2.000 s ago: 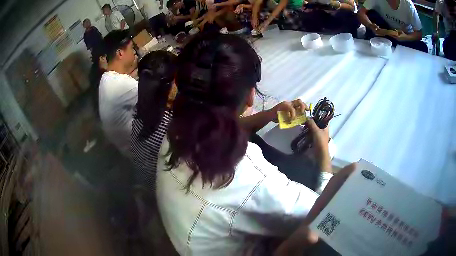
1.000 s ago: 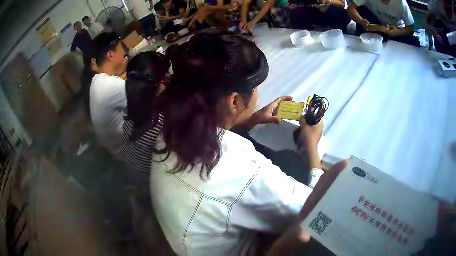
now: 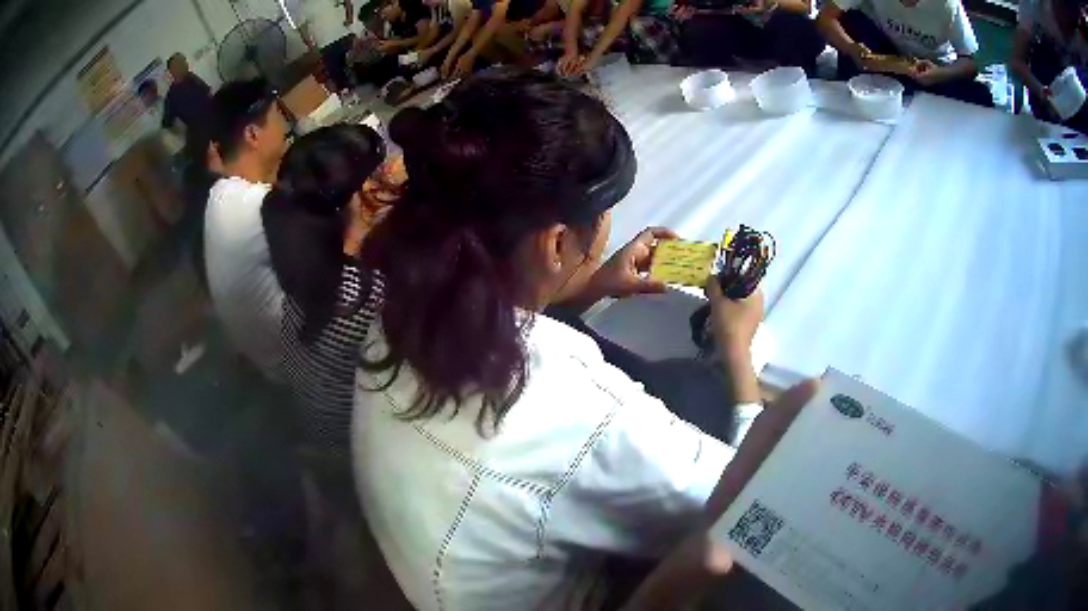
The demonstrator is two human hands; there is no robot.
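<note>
A white carton [image 3: 889, 507] with red Chinese text, a green oval logo and a QR code is tilted at the lower right, its lower part cut off by the frame. My left hand [image 3: 692, 567] grips its left edge; the hand is blurred and partly cut off. My right hand cannot be made out. The neighbour in front holds a yellow card [image 3: 684, 263] in one hand and a coiled black cable bundle [image 3: 746, 260] in the other.
The neighbour's back [image 3: 513, 442] is close at front left. White sheeting [image 3: 943, 239] covers the table, with white round tubs [image 3: 780, 91] at its far side and a white block with dark holes [image 3: 1065, 153] at far right. People sit around it.
The view has shifted slightly, so the carton appears a little further left and higher. The neighbour's head has turned, and the yellow card now faces up more flatly. My left hand still grips the carton.
</note>
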